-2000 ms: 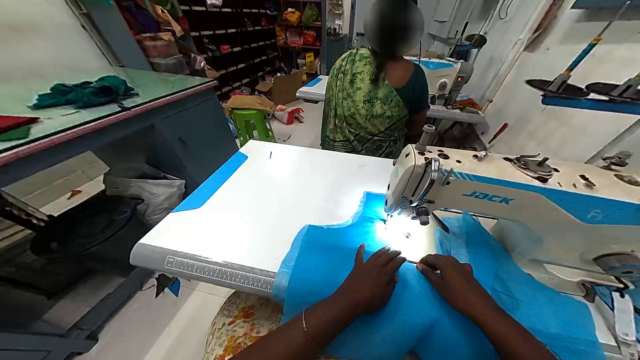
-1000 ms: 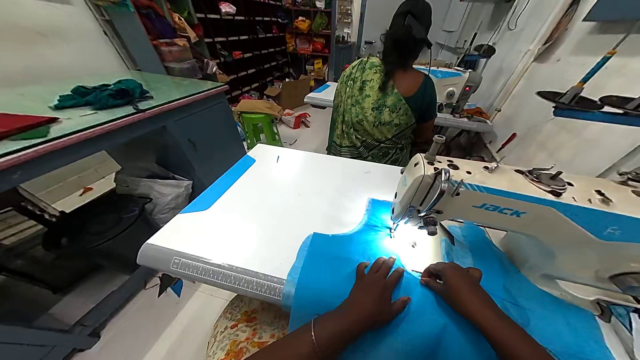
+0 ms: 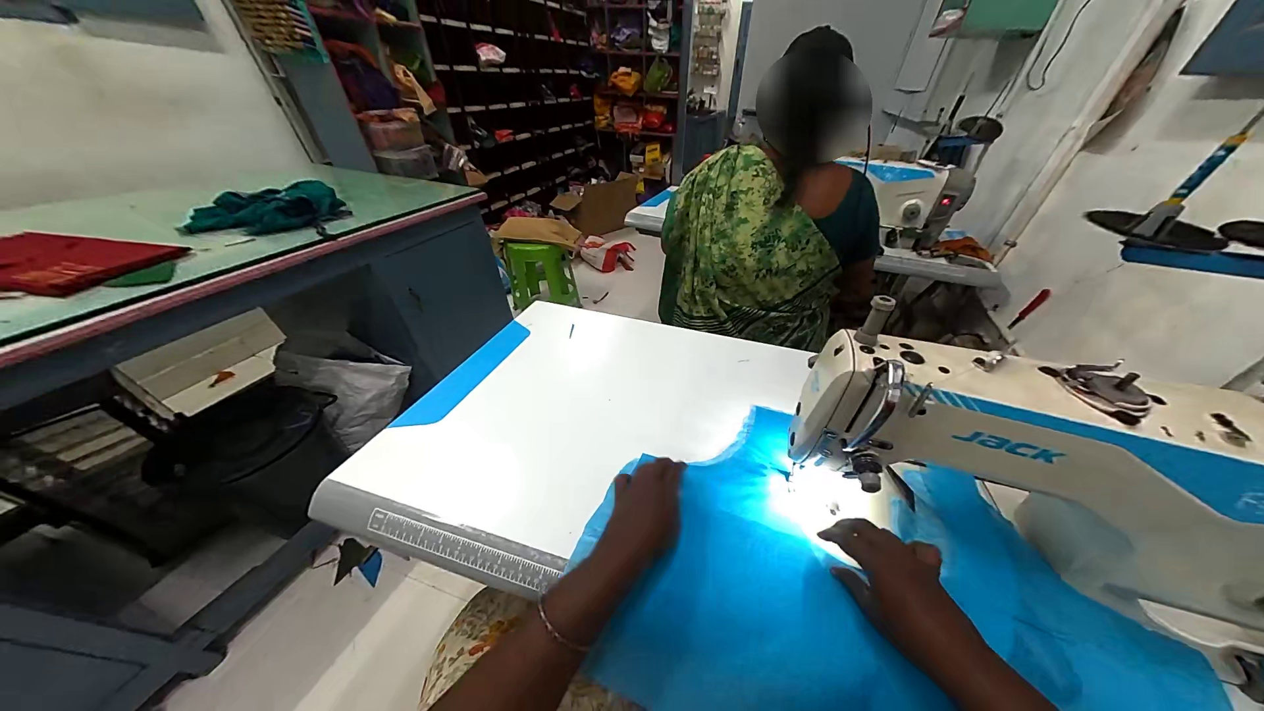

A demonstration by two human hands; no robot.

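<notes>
A Jack sewing machine (image 3: pixel 1007 434) stands at the right, its lamp lighting the needle area brightly. Blue sheer fabric (image 3: pixel 731 583) lies under the needle and spreads over the table's front edge and to the right beneath the machine arm. On the fabric's left edge rests my left hand (image 3: pixel 647 509), fingers bent; whether it pinches the cloth is unclear. My right hand (image 3: pixel 884 568) lies on the fabric just in front of the needle plate, thumb and forefinger apart. Glare hides the needle tip and the stitching spot.
The white sewing table (image 3: pixel 592 395) has a printed ruler on its front edge. Another person (image 3: pixel 760 237) sits beyond it at a second sewing machine (image 3: pixel 908 197). A glass-topped counter (image 3: pixel 395 202) at left holds teal cloth (image 3: pixel 267 207) and red cloth (image 3: pixel 79 262). A green stool (image 3: pixel 541 275) stands behind.
My left hand has moved left, from near the needle area to the fabric's left edge. My right hand's thumb and forefinger have spread apart; a second ago they were close together on a small thin thing.
</notes>
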